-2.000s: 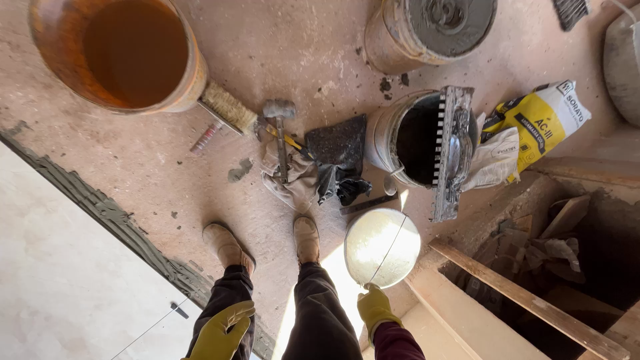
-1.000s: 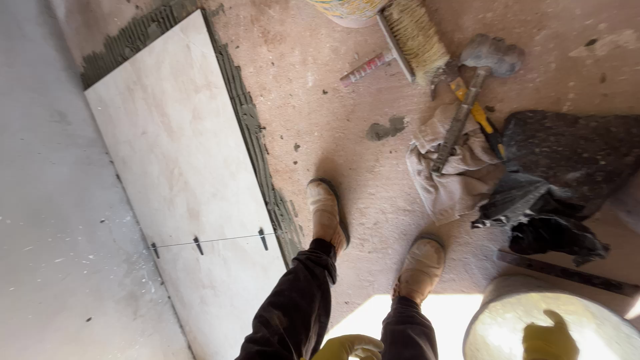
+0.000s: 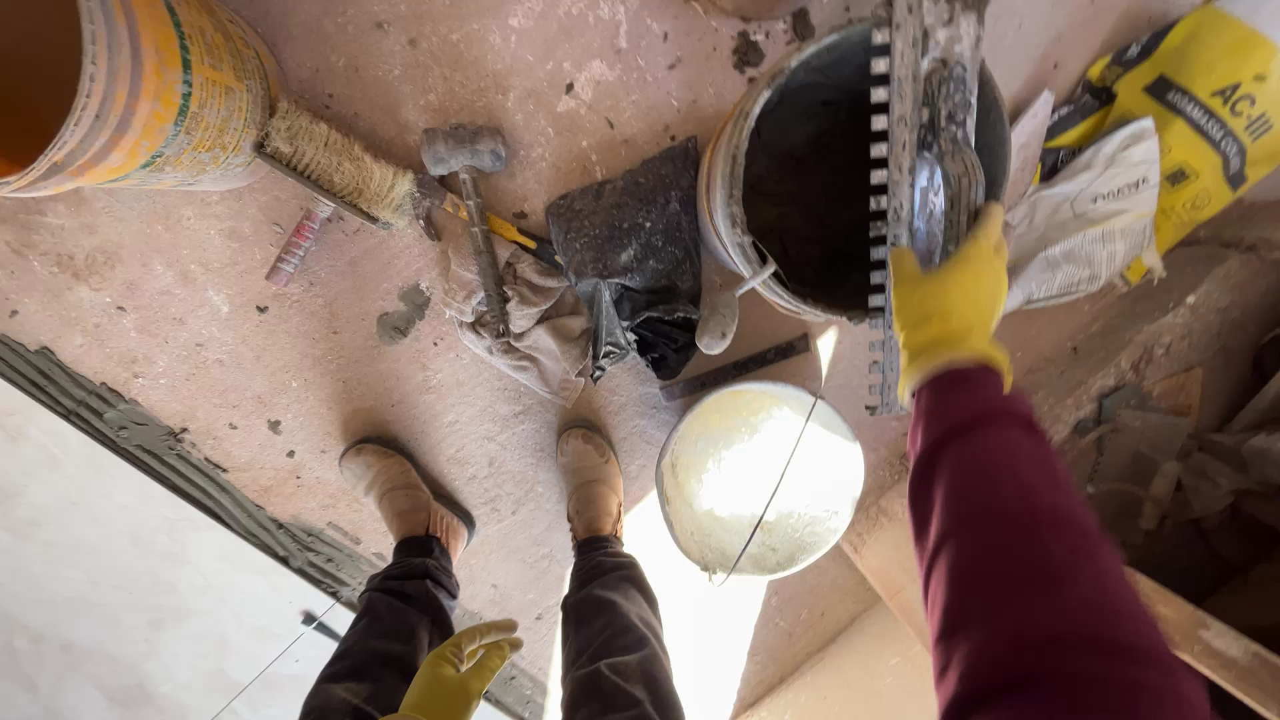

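My right hand (image 3: 952, 298), in a yellow glove and maroon sleeve, reaches to the handle of a notched trowel (image 3: 905, 130) that lies across the rim of a mortar bucket (image 3: 725, 190). Its fingers are partly hidden at the handle, so how firmly they close on it is unclear. My left hand (image 3: 462, 668), gloved in yellow, is low in the view with its fingers apart and nothing in it. A pale round bucket (image 3: 760, 480) with a wire handle stands in sunlight between my right foot and the trowel.
A rubber mallet (image 3: 465, 150) lies on a rag (image 3: 540, 330) beside a black plastic bag (image 3: 630, 220). A brush (image 3: 335, 160) leans near an orange-lined bucket (image 3: 190, 90). Left lies a large tile (image 3: 120, 560) edged with ridged mortar; right are a yellow bag (image 3: 1190, 110) and a wooden board (image 3: 1200, 640).
My right hand, at the pale bucket's wire handle two seconds ago, is now at the notched trowel. The view swung to the tile and back.
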